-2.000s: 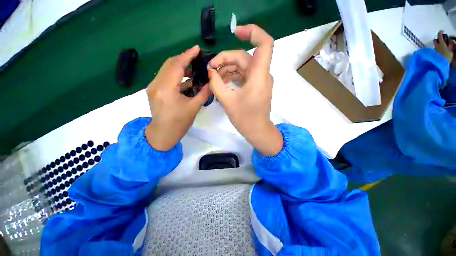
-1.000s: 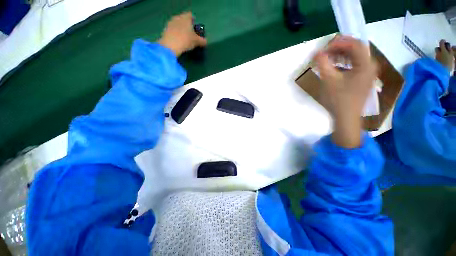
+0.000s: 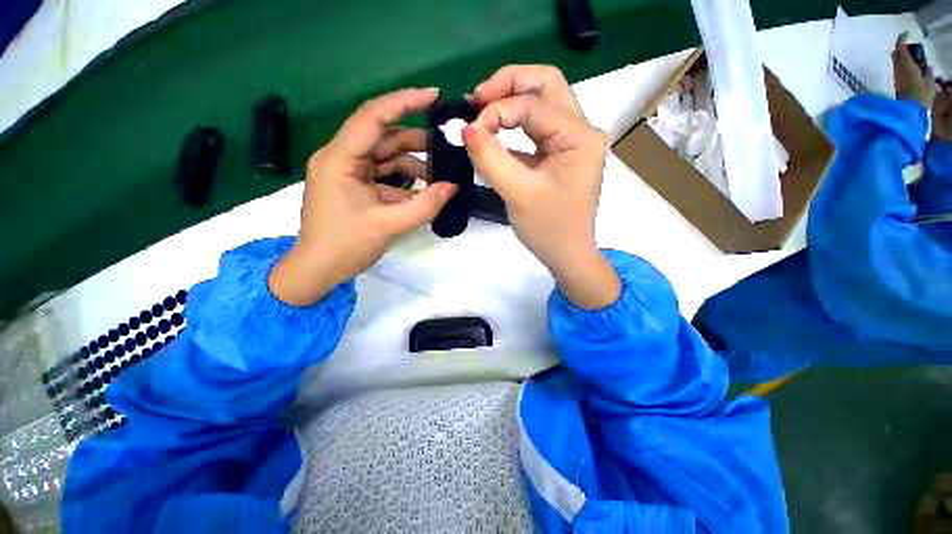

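Note:
A black device [image 3: 452, 165] is held upright between my hands, above the table. My left hand [image 3: 360, 172] grips it at its left side, thumb low and index finger at the top. A white round sticker [image 3: 455, 130] with a small tab shows on its upper part. My right hand [image 3: 543, 156] has its thumb and index finger at the sticker's right edge; whether they pinch it is hard to tell. A second black device [image 3: 489, 203] lies behind, partly hidden by my right hand. A black tray-like part [image 3: 451, 334] lies at the near table edge.
Black round pads [image 3: 131, 339] lie in rows on a clear sheet at left. The green conveyor belt [image 3: 344, 57] carries several black devices. An open cardboard box [image 3: 673, 183] with white waste stands at right, a long white strip [image 3: 746, 125] over it. Another person's blue sleeve is at far right.
My left hand has come back from the belt and now holds a device. My right hand has moved from over the box to the sticker on that device.

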